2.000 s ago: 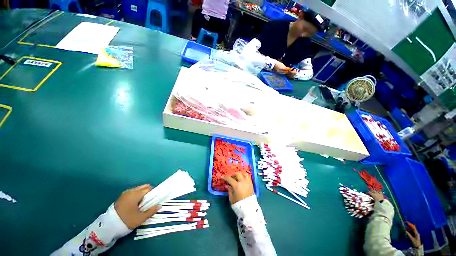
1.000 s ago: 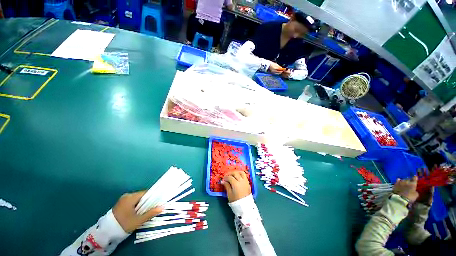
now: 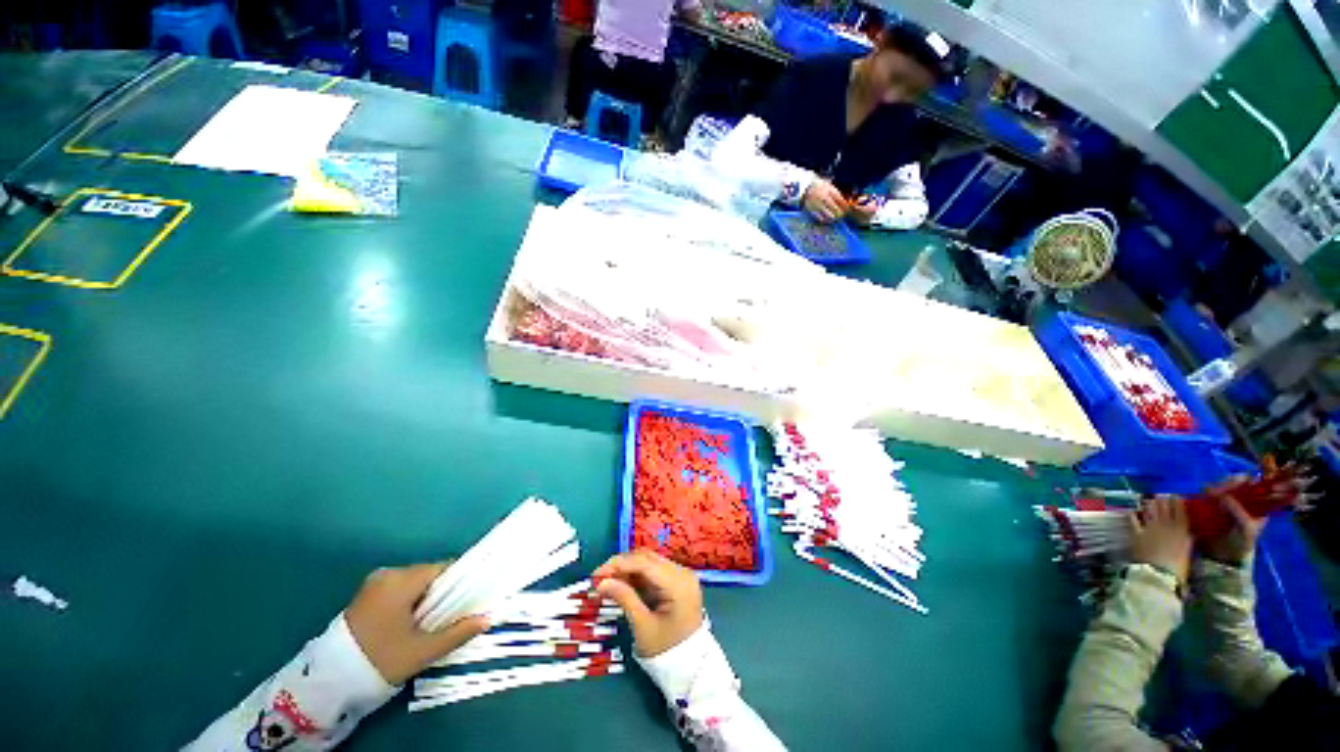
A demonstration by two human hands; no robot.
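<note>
My left hand (image 3: 400, 624) holds a fanned bundle of plain white sticks (image 3: 507, 561). My right hand (image 3: 654, 599) is beside the bundle, thumb and forefinger pinched at a red cap on the end of a white stick; the fingers hide part of it. Several capped sticks (image 3: 514, 679) with red bands lie on the table below the bundle. The small blue tray (image 3: 767, 507) of loose red caps lies just beyond my right hand. A pile of capped sticks (image 3: 852, 500) lies right of the tray.
A long cream box (image 3: 647, 385) with a clear plastic bag (image 3: 632, 272) lies behind the tray. At the right, another worker's hands (image 3: 1176, 532) hold red-and-white sticks near blue bins (image 3: 1139, 397). A person (image 3: 852, 125) sits across the table. A small fan (image 3: 1073, 253) stands at the back right.
My right hand has moved from the blue tray leftward to the stick ends. My left hand still holds the bundle. The worker at the right has lifted red-and-white sticks off the table.
</note>
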